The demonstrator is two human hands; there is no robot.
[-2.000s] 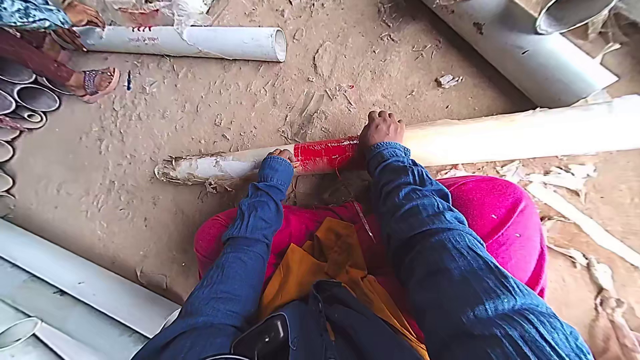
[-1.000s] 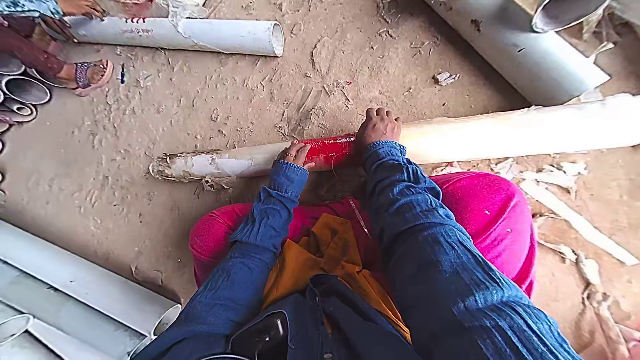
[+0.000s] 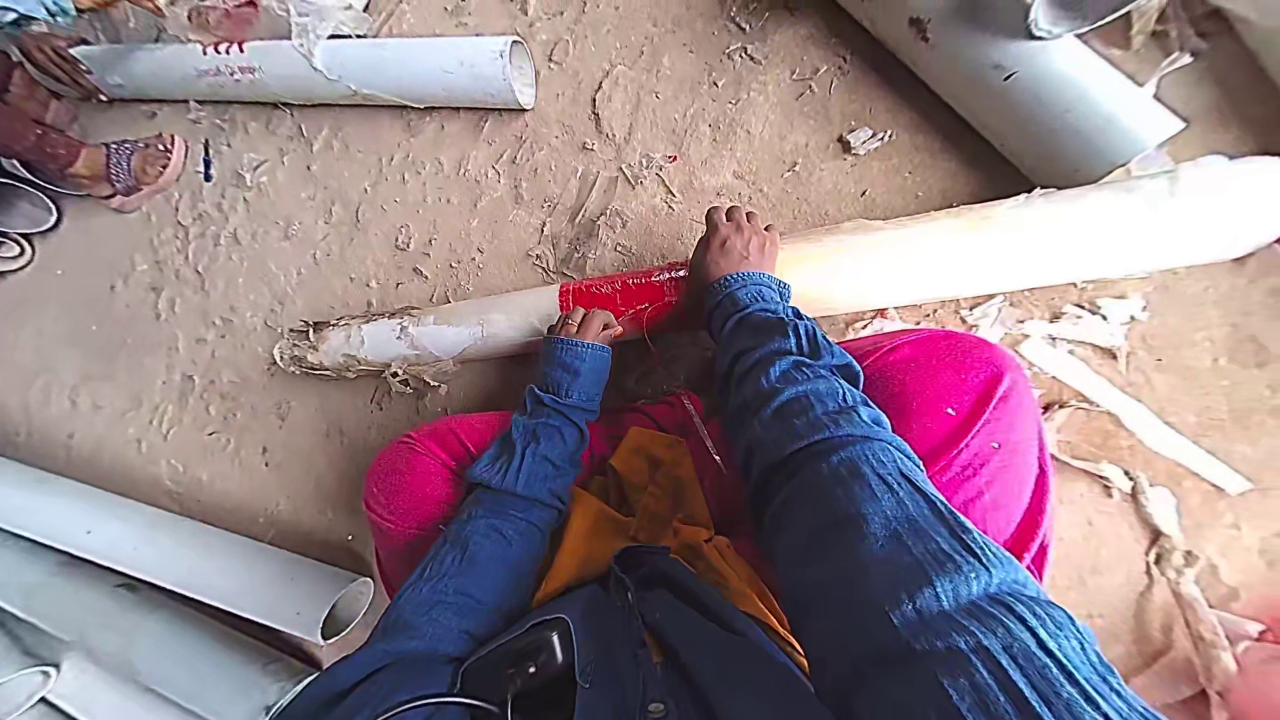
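Observation:
A long pale pole lies across in front of my knees, with a ragged, peeling left end. Around its middle sits a band of red film or cloth. My left hand rests with bent fingers at the near side of the red band's left part. On top of the pole, at the band's right end, lies my right hand, its fingers curled over the far side. A thin thread or strip hangs from the red band toward my lap. The undersides of both hands are hidden.
Grey pipes lie at the lower left, and a larger pipe at the upper right. Another person's hand touches a grey pipe at the upper left, near a sandalled foot. Torn white strips litter the ground at right.
My left hand has shifted a little along the red band, and its fingers, raised a second ago, are now bent lower at the near side. My right hand has stayed on the pole.

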